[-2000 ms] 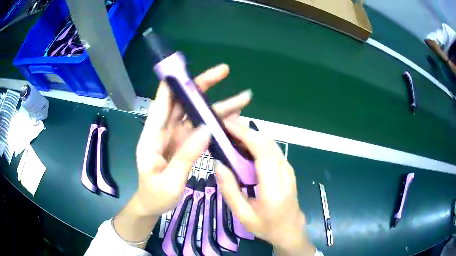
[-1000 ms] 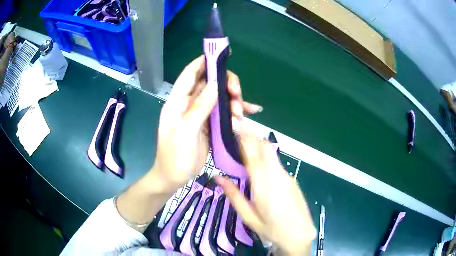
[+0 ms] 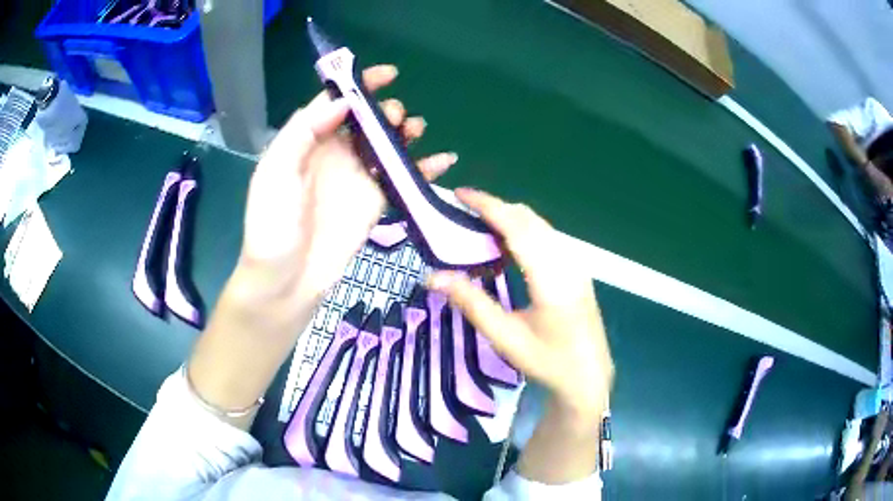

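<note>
A purple-and-black 3D printing pen (image 3: 397, 171) is held above the bench, tapered tip up and to the left. My left hand (image 3: 313, 186) holds its upper body, palm up with fingers behind it. My right hand (image 3: 539, 313) is at its wide bent rear end, thumb and fingers around or just beside that end; firm contact is unclear. Below, several more pens (image 3: 389, 391) lie fanned on a printed sheet (image 3: 377, 279) with a grid. Part of another pen (image 3: 389, 233) shows behind the held one.
Two pens (image 3: 166, 240) lie at the left, near white papers (image 3: 32, 256). A blue bin (image 3: 127, 64) stands behind a metal post (image 3: 235, 78). Single pens lie on the belt (image 3: 755, 186) and right bench (image 3: 749, 401). A cardboard tray (image 3: 656, 39) and a person's arm (image 3: 862, 142) are beyond.
The held pen has tilted from nearly upright to leaning left, with its tip further left. My right hand has opened somewhat around the rear end. The view has shifted, showing more fanned pens.
</note>
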